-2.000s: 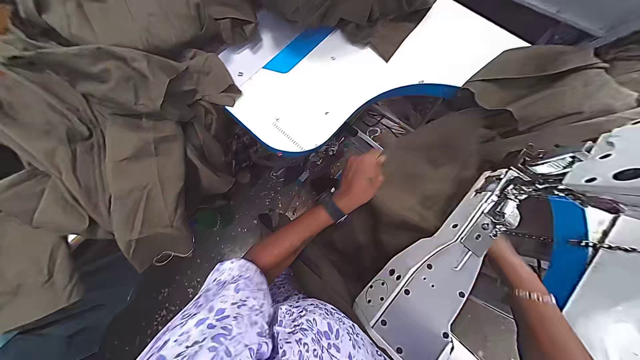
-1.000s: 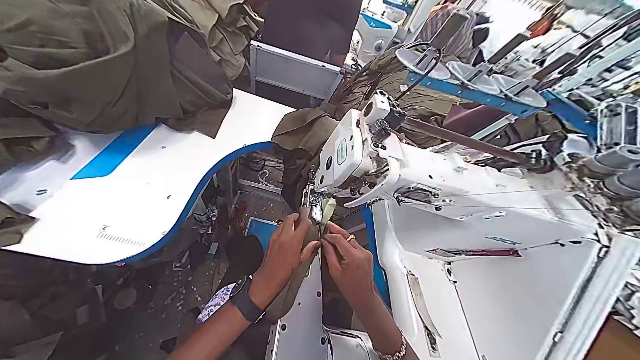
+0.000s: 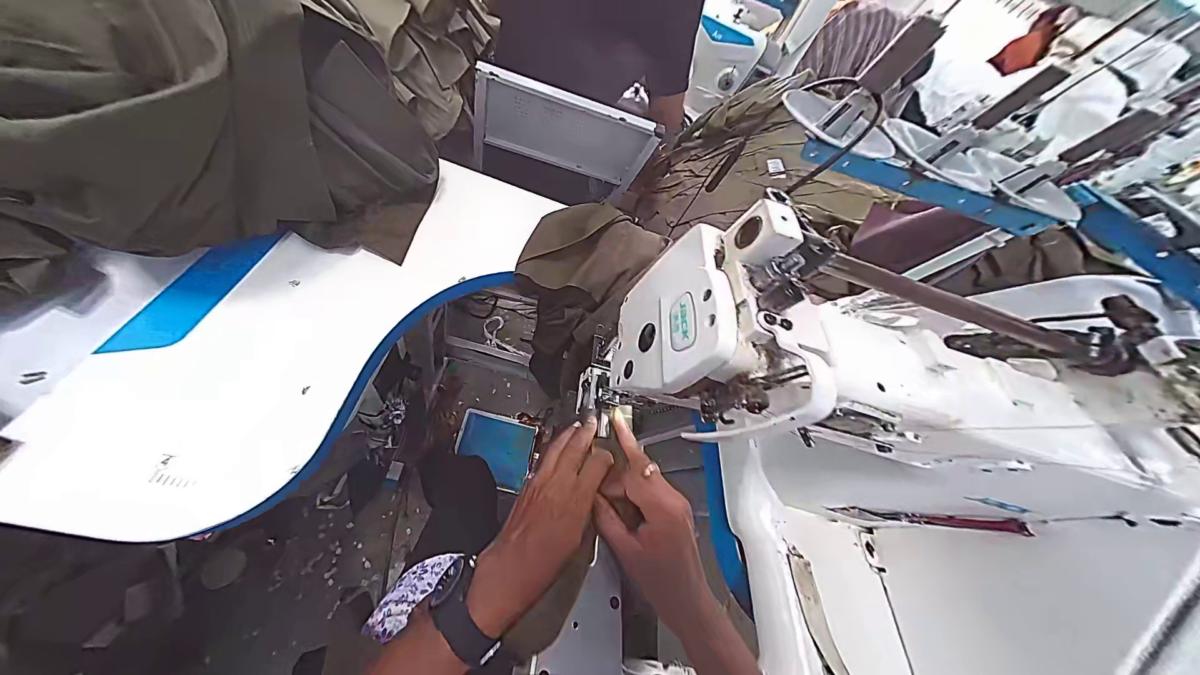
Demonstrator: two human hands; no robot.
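Note:
A white Jack industrial sewing machine head [image 3: 677,319] stands at the centre, its presser foot [image 3: 596,389] low at its left end. Olive fabric [image 3: 553,614] runs along the narrow machine arm [image 3: 591,609] up to the foot. My left hand [image 3: 553,506], with a dark watch on its wrist, presses the fabric with its fingers just before the foot. Close beside it, my right hand [image 3: 652,516], wearing a ring, has its index finger near the foot and its thumb against the fabric. More olive cloth [image 3: 586,253] lies bunched behind the foot.
At the left, a white curved table [image 3: 281,375] with blue edging bears heaped olive garments [image 3: 187,122]. A person in dark clothing [image 3: 595,37] stands beyond a metal-framed panel [image 3: 567,127]. Thread stands [image 3: 937,178] rise at the back right. A blue pedal-like plate [image 3: 497,450] is below.
Two seconds ago my hands were apart, the right by the machine's mechanism; now both are together on the fabric at the foot. The view has swung up and right.

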